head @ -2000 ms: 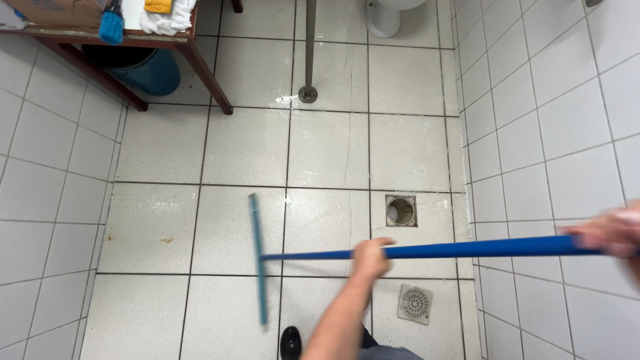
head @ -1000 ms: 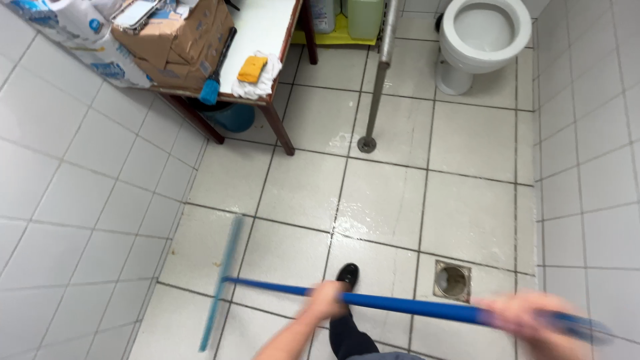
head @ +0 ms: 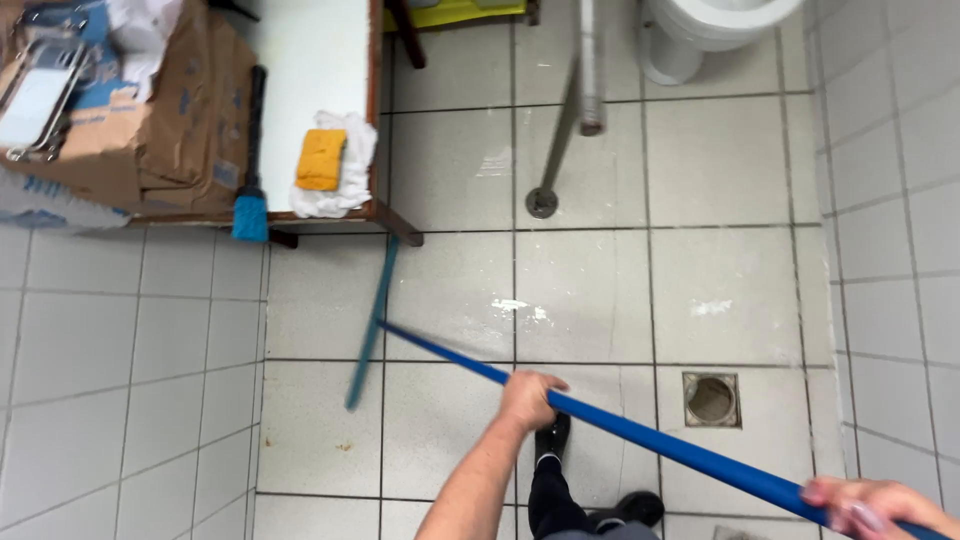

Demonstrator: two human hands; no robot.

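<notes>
My left hand (head: pixel 527 401) grips the middle of a blue squeegee handle (head: pixel 645 433). Around the upper end of that handle, at the lower right, my right hand (head: pixel 874 506) is closed. The teal squeegee blade (head: pixel 369 337) lies across wet floor tiles, its far end beside the front leg of the table. Water glistens on the tiles around it.
A table (head: pixel 322 52) holds cardboard boxes (head: pixel 180 120), a blue-ended brush (head: pixel 250 214), a white cloth (head: pixel 330 202) and a yellow sponge (head: pixel 321 159). A metal post (head: pixel 559 139), a toilet (head: pixel 675 52) and an uncovered floor drain (head: pixel 711 400) stand around the floor.
The squeegee blade has moved forward to beside the table's leg, and both hands have stayed on the handle. The view has shifted.
</notes>
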